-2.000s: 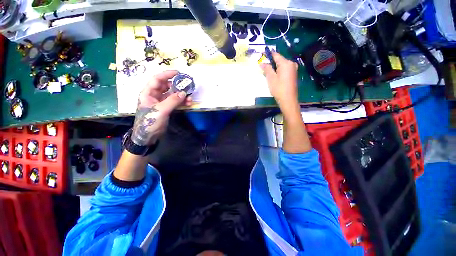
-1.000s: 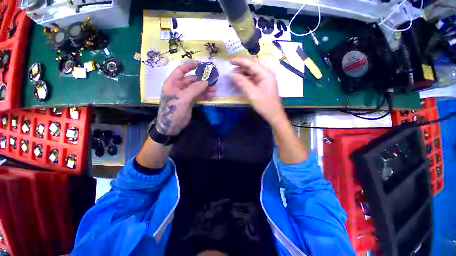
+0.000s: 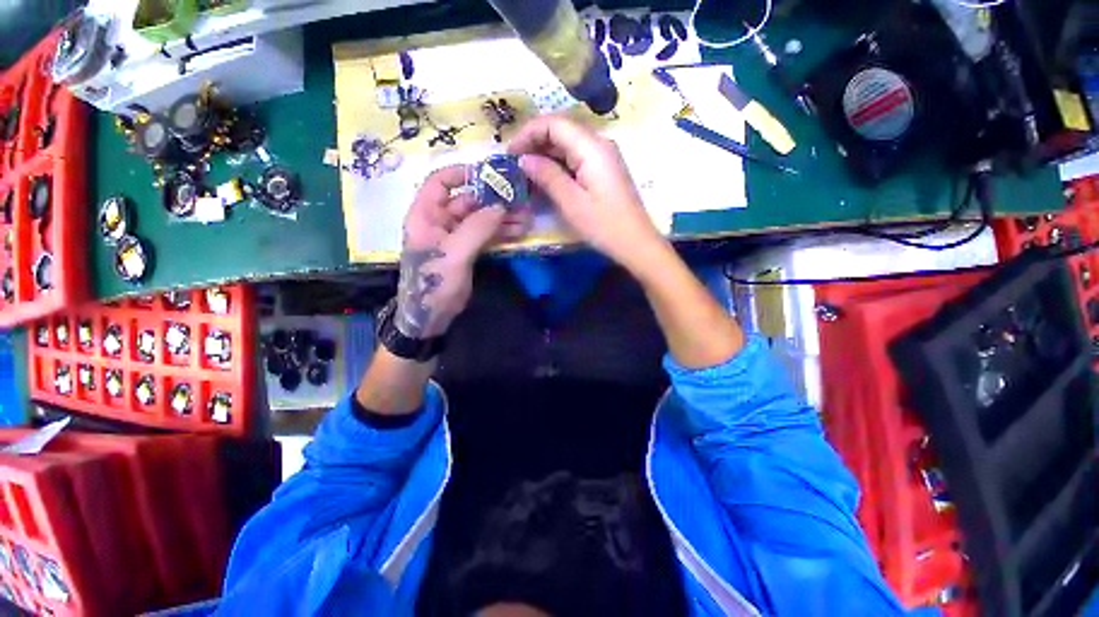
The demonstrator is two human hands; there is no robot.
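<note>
A round dark watch case (image 3: 498, 181) with a pale yellowish rectangle in its face is held above the near part of the white paper. My left hand (image 3: 448, 235) grips it from the left between thumb and fingers. My right hand (image 3: 581, 181) is at its right edge, with thumb and fingertips touching or very near the rim; whether they pinch anything is too small to tell. Dark tweezers (image 3: 711, 136) and a yellow-handled tool (image 3: 762, 118) lie at the right of the paper (image 3: 705, 199).
A thick hanging screwdriver (image 3: 560, 54) comes down just behind my hands. Small dark-gold assemblies (image 3: 498, 115) lie on the paper. Round housings (image 3: 181, 193) sit on the green bench at left, a black fan (image 3: 877, 103) at right. Red trays (image 3: 145, 350) and a black compartment tray (image 3: 1006, 410) stand below.
My right hand has put down the dark tool it held two seconds ago and come left to the watch case. My left hand still holds the case. The view has shifted.
</note>
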